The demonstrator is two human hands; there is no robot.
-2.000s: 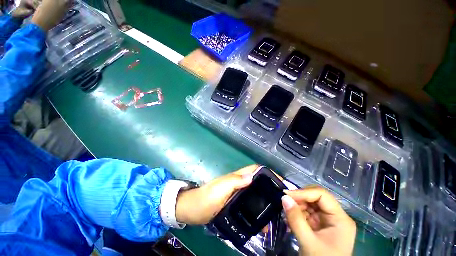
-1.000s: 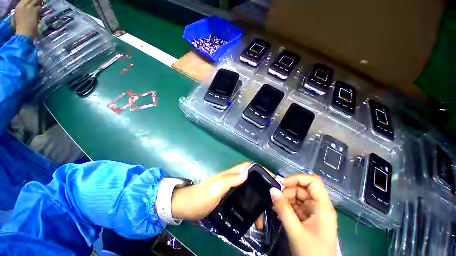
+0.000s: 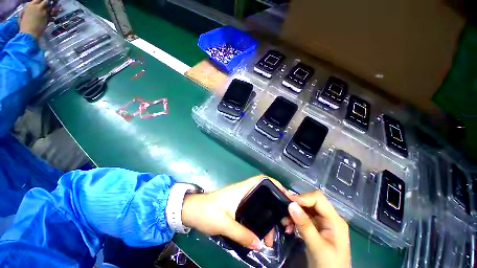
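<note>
A black handheld device with a glossy front is held low in the middle of the view. My left hand is shut around it, with the thumb across its lower part. My right hand is at the device's right edge, its thumb and fingertips pinched together there; whether they hold something thin is unclear. Dark, shiny sheet or film lies just below the device, partly hidden by the hands.
A clear tray holds two rows of black devices behind my hands. A blue bin of small parts stands behind it. Scissors and reddish frames lie on the green bench. Another person's blue sleeve is at upper left.
My left thumb has moved from the device's upper edge down across its lower front. My right hand stays at the right edge. The view has shifted slightly.
</note>
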